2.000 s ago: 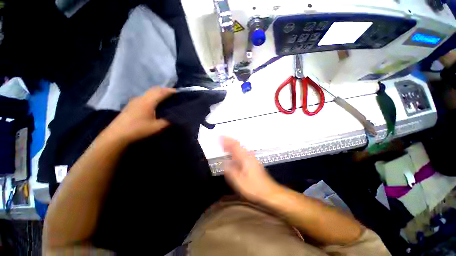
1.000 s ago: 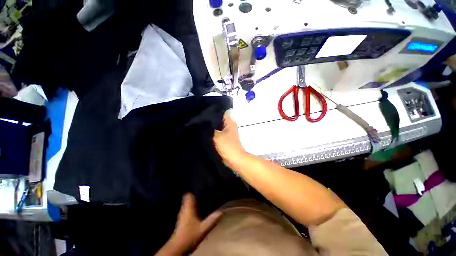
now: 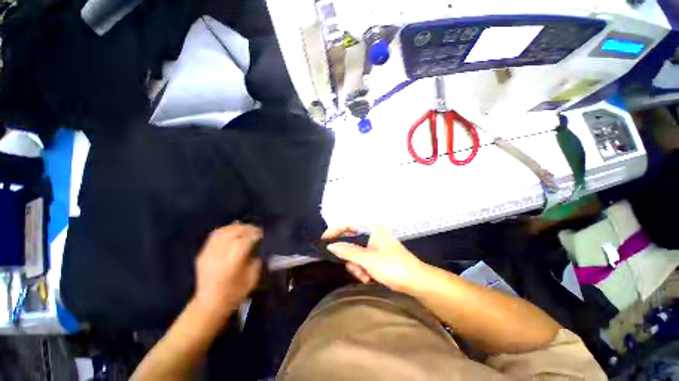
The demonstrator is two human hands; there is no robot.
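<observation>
The black cloth (image 3: 171, 178) lies spread over the left of the machine table, its right edge just below the needle area. A light grey pointed piece (image 3: 208, 78) shows behind it. My left hand (image 3: 229, 260) is closed on the cloth near the table's front edge. My right hand (image 3: 372, 254) pinches the cloth's front right corner at the ruler-marked edge. The sewing machine (image 3: 491, 56) stands behind, with its presser area (image 3: 325, 111) low at the left end of the head.
Red-handled scissors (image 3: 444, 138) lie under the machine arm. A tan-grey strip (image 3: 526, 162) and dark green cloth (image 3: 571, 152) lie right of them. A blue and white machine table (image 3: 65, 171) is at far left. A pale bundle with a purple band (image 3: 612, 257) is at lower right.
My left hand has moved up from near the lap onto the cloth. My right hand has moved down to the table's front edge. The cloth now lies flatter, its front edge pulled toward me.
</observation>
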